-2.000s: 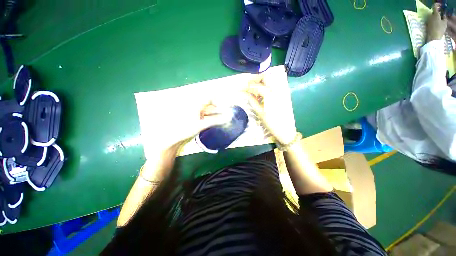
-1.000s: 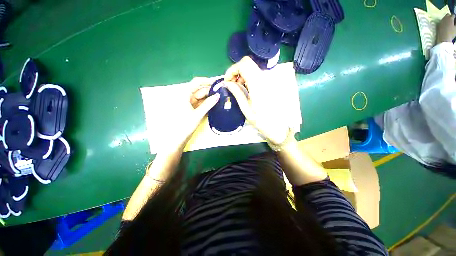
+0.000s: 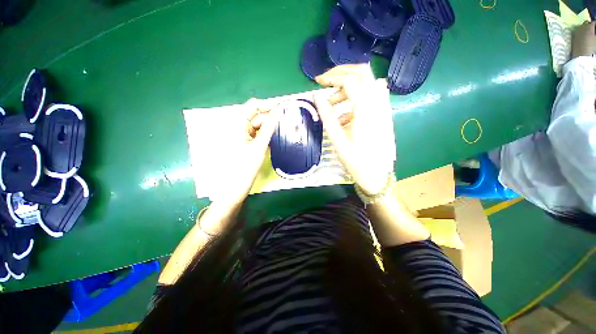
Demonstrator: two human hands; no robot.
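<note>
A navy oval pad [image 3: 297,140] lies over the pale backing sheets [image 3: 209,140], its long side pointing away from me. Its ribbed face is up, with white arcs at the far and near ends. My left hand [image 3: 251,147] holds the pad's left edge with thumb and fingers. My right hand [image 3: 346,124] is at the pad's upper right, its thumb near the far white arc and its fingers curled. Glare washes out the fingertips, so I cannot tell whether the right hand grips the pad or a small piece.
Navy pads with white arcs [image 3: 62,140] are piled at the left. More navy pads [image 3: 415,52] overlap beyond the sheets. An open cardboard box [image 3: 474,241] is beside my lap at the right. A person in a white sleeve [image 3: 568,130] sits at the far right near a blue stool [image 3: 483,179].
The pad now shows its ribbed face with two white arcs instead of the flat face with a small pale mark. My right hand has shifted slightly right, off the middle of the pad.
</note>
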